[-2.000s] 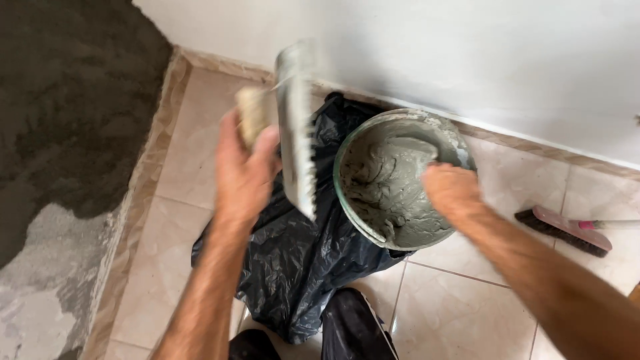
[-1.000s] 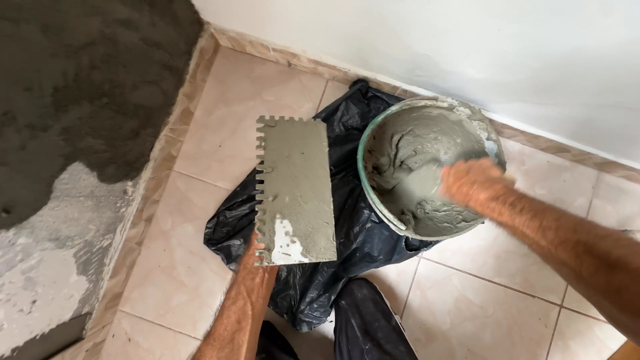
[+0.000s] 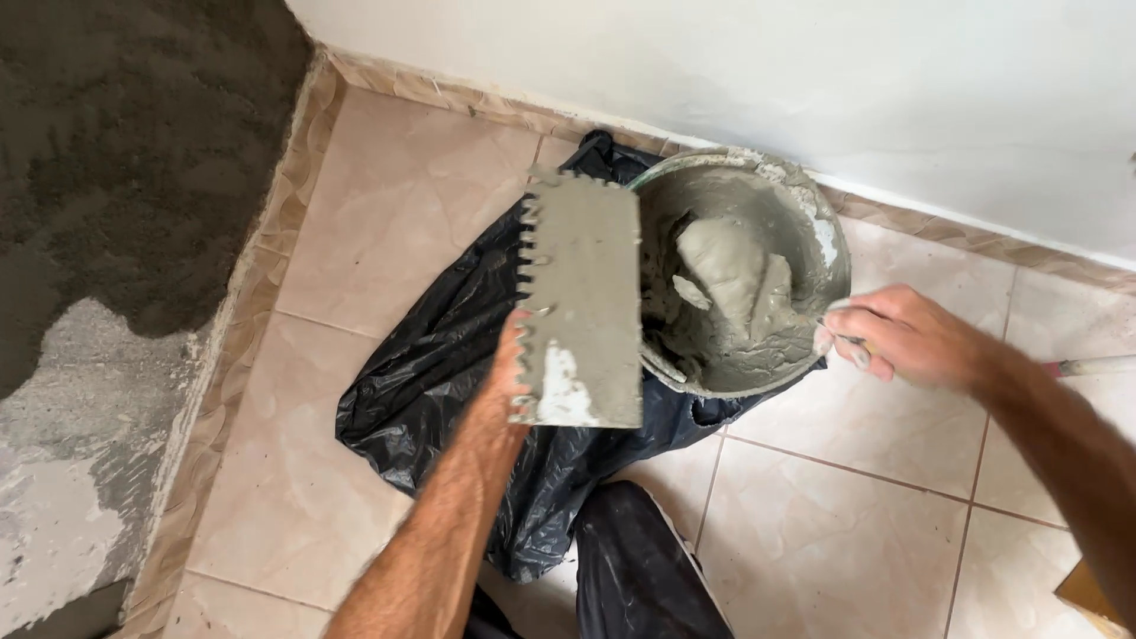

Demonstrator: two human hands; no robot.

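Note:
My left hand (image 3: pixel 515 368), mostly hidden behind the plate, holds a notched trowel (image 3: pixel 590 293) with its flat metal face toward me, coated in grey mortar. The trowel overlaps the left rim of a bucket (image 3: pixel 839 266) that holds wet grey mortar (image 3: pixel 710 328). At the bucket's right rim my right hand (image 3: pixel 874 333) grips the handle of a smaller trowel. Its blade reaches into the bucket, carrying a large lump of mortar (image 3: pixel 728 266). The bucket stands on a black plastic bag (image 3: pixel 426 382).
Beige floor tiles (image 3: pixel 834 532) surround the bag, with a white wall (image 3: pixel 799 89) behind the bucket. Dark fresh mortar (image 3: pixel 133 160) covers part of the surface at left. A pole end (image 3: pixel 1096 366) and a cardboard-coloured object (image 3: pixel 1087 590) lie at right. My trousered leg (image 3: pixel 643 568) is below.
The notched trowel, edge-on two seconds ago, now shows its flat face and is beside the bucket rim. My right hand has moved from over the mortar to the rim, and a lump now shows on the blade.

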